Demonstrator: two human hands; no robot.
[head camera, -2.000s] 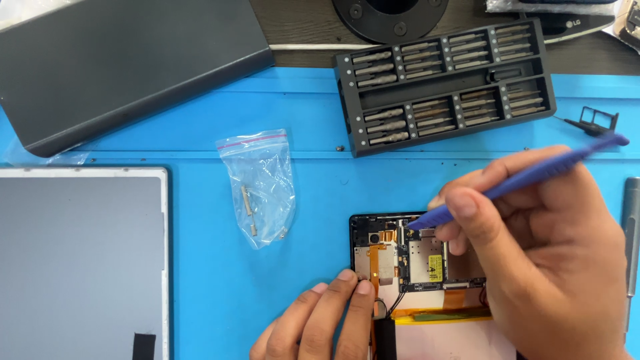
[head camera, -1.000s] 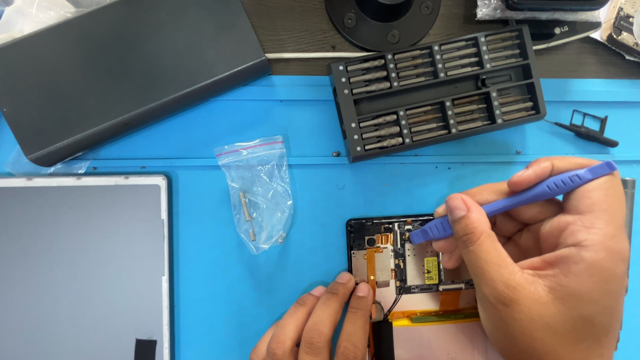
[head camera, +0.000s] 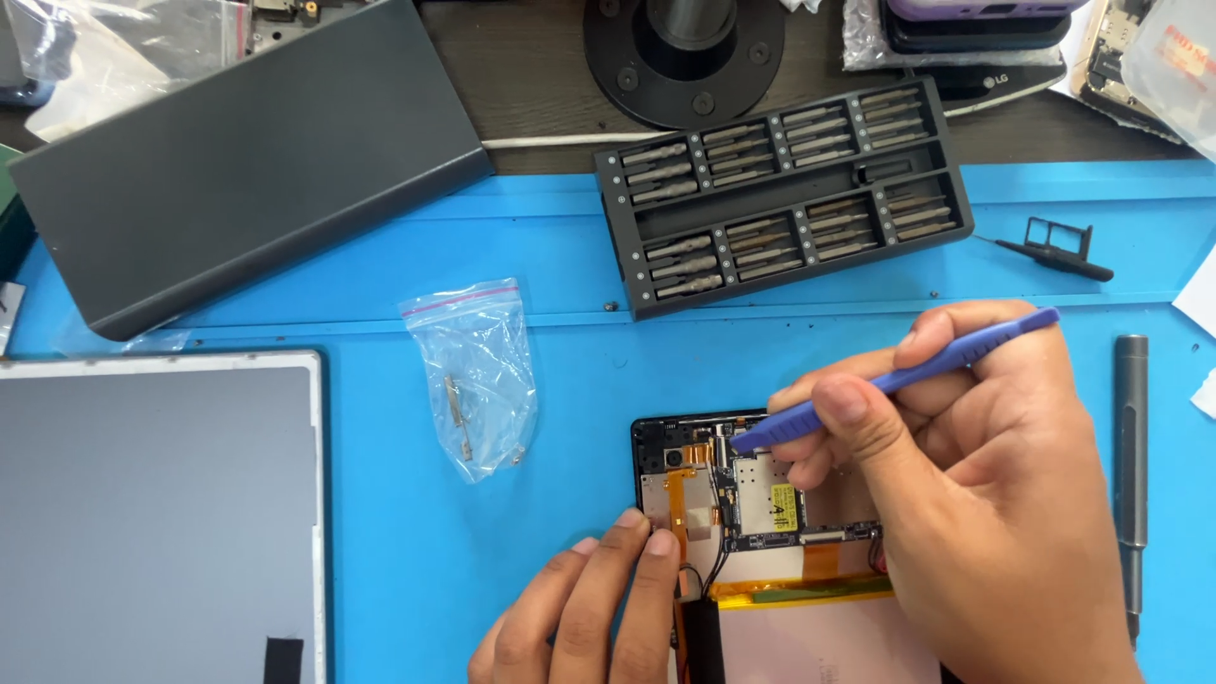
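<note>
My right hand (head camera: 988, 475) grips a blue plastic spudger (head camera: 912, 375), its flat tip down at the upper part of an opened tablet's circuit board (head camera: 760, 484). The tablet (head camera: 635, 446) lies on the blue mat with orange flex cables, a silver shield with a yellow sticker, and a large battery (head camera: 807, 636) edged in yellow tape. My left hand (head camera: 589, 608) rests its fingertips on the tablet's left edge, fingers slightly apart. My right hand covers the tablet's upper right part.
A zip bag with small metal parts (head camera: 475, 380) lies on the mat, left of the tablet. Behind are a bit case (head camera: 788, 190), a dark grey cover (head camera: 247, 161) and a SIM tray (head camera: 1059, 237). A screen panel (head camera: 161, 513) lies left, a screwdriver handle (head camera: 1130, 456) right.
Since two seconds ago, the spudger in my right hand has tilted lower, its rear end dropping nearer the hand. My left hand stays at the tablet's left edge.
</note>
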